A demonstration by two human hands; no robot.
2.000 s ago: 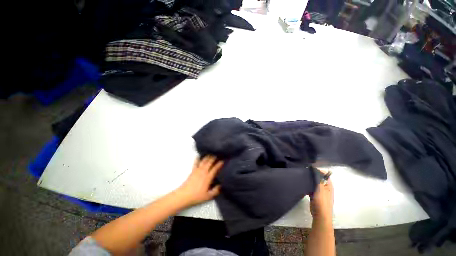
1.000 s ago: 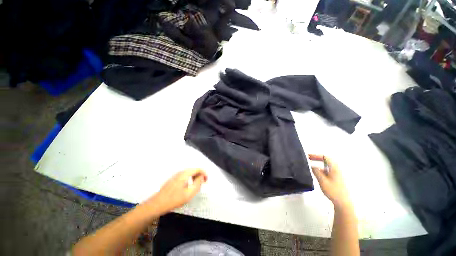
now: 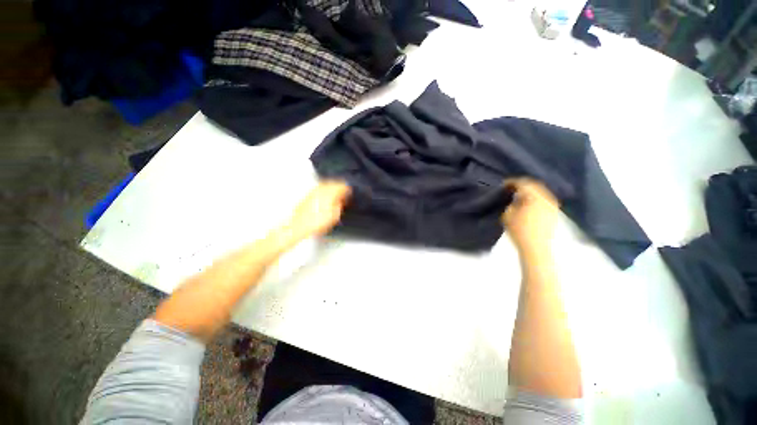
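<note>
A dark garment (image 3: 415,203) lies bunched on the white table (image 3: 357,299), with one sleeve stretched out to the right. My left hand (image 3: 328,207) is closed on the garment's left edge. My right hand (image 3: 529,203) is closed on its right side. Both hands are slightly blurred, and the fingertips are partly hidden. I cannot see any snips in the right hand. Thin stripes do not show clearly on the cloth.
Dark garments and a plaid garment (image 3: 290,62) are heaped at the table's far left edge. Another dark garment pile (image 3: 722,282) is at the right edge. Blue plastic (image 3: 162,91) shows beyond the left edge. A small white box (image 3: 548,22) stands at the back.
Both hands were open and off the garment one second ago; now they have moved away from me and grip it. The garment's near edge has shifted away from me, and its body is more bunched.
</note>
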